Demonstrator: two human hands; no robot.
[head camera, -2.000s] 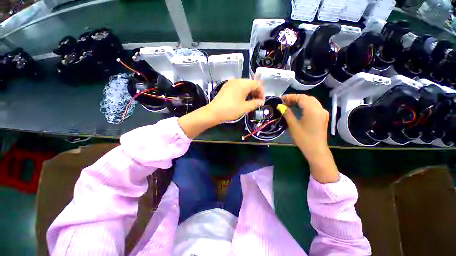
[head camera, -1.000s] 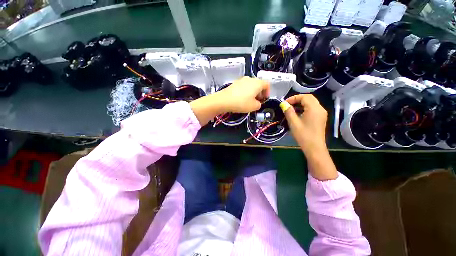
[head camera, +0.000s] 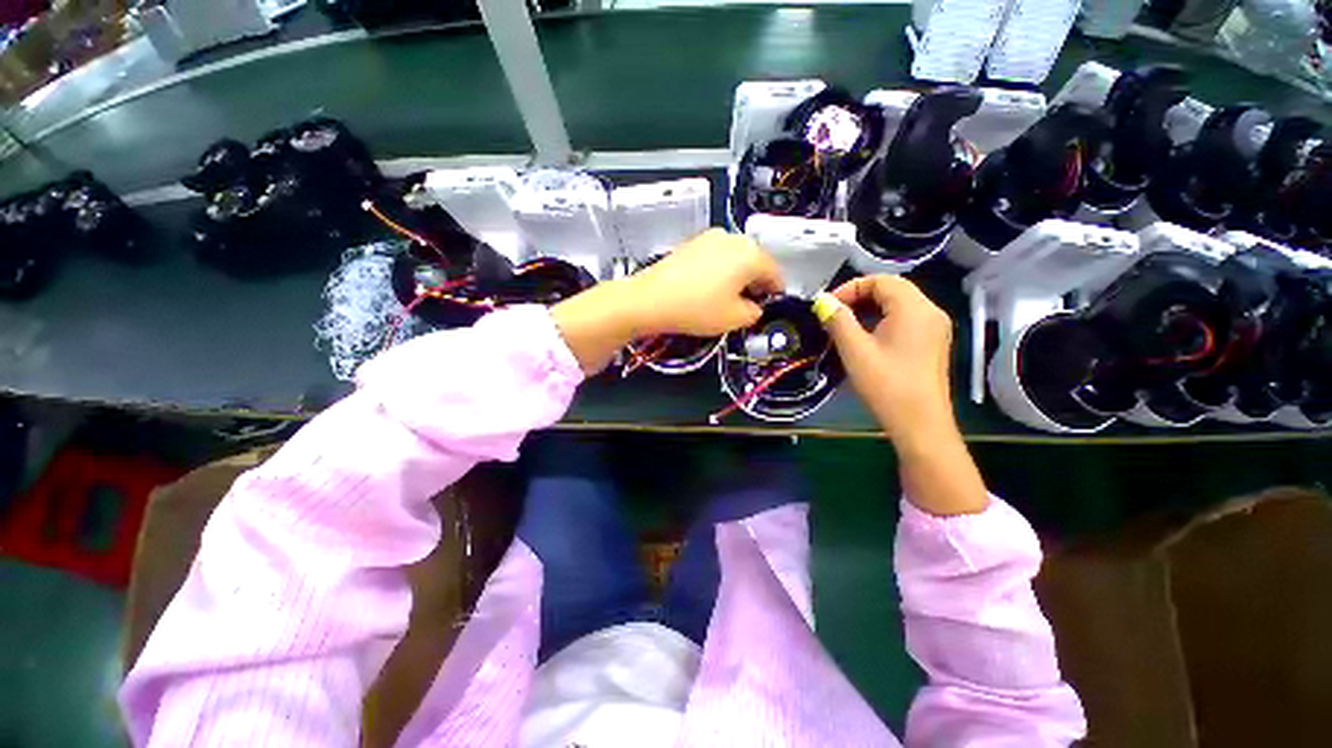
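Observation:
A white camera housing (head camera: 741, 402) with a black inner shell (head camera: 796, 383) stands at the bench's front edge, its flat white arm (head camera: 799, 252) pointing away from me. Red lead wires (head camera: 757, 387) stick out of it toward the front left. My left hand (head camera: 712, 281) is over the housing's left rim with fingertips pinched together. My right hand (head camera: 891, 339) is at its right rim, thumb and index finger pinched, a yellow band on one fingertip. What either hand pinches is too small to tell.
More housings stand close on the left with loose wires, and rows of them on the right. A tangled white stringy pile (head camera: 360, 310) and black modules (head camera: 278, 197) lie further left. A metal post (head camera: 523, 81) rises behind. Brown cardboard (head camera: 1249, 614) is below the bench.
Both hands stay over the same housing. My left hand has moved slightly in to its left rim, with the fingers lower. The view has shifted a little.

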